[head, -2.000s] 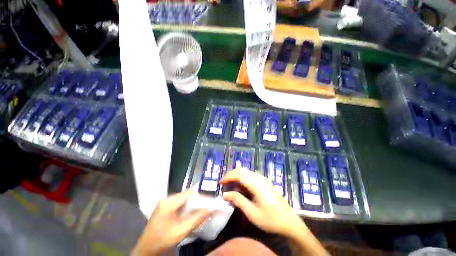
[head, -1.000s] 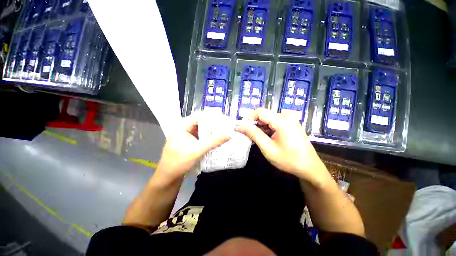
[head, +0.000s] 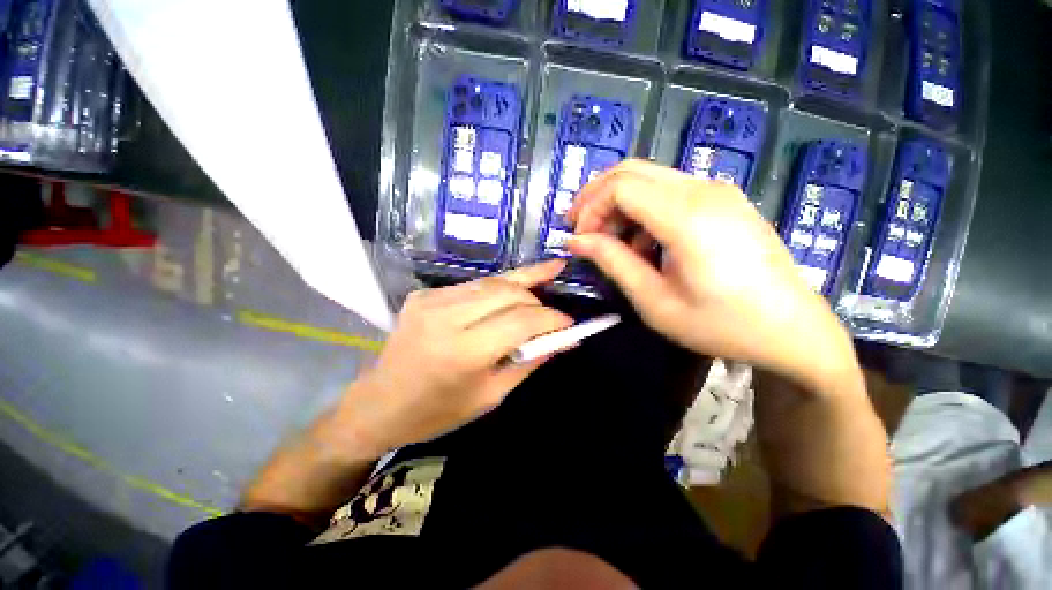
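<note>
A clear blister tray (head: 398,150) holds blue phone bodies with open backs in two rows. My right hand (head: 715,259) is over the second front-row phone body (head: 591,136), its thumb and fingertips pinched near the phone's lower end. The fingers cover what they pinch, so I cannot tell if a label is between them. My left hand (head: 461,357) is beside it at the tray's front edge, with a fingertip near the phone's bottom end. It holds the white label strip (head: 565,338), seen edge-on between the fingers. A wide white ribbon (head: 242,127) hangs down to my left hand.
Stacked clear trays (head: 69,150) with blue phones are at the upper left. A red stand (head: 92,225) is on the grey floor (head: 162,392). Crumpled white pieces (head: 718,421) lie below the bench edge at right. Another person's sleeve (head: 957,461) is at the lower right.
The view has moved closer to the tray. My right hand has moved from above the strip to the second phone body. My left hand has turned, and the strip now shows edge-on.
</note>
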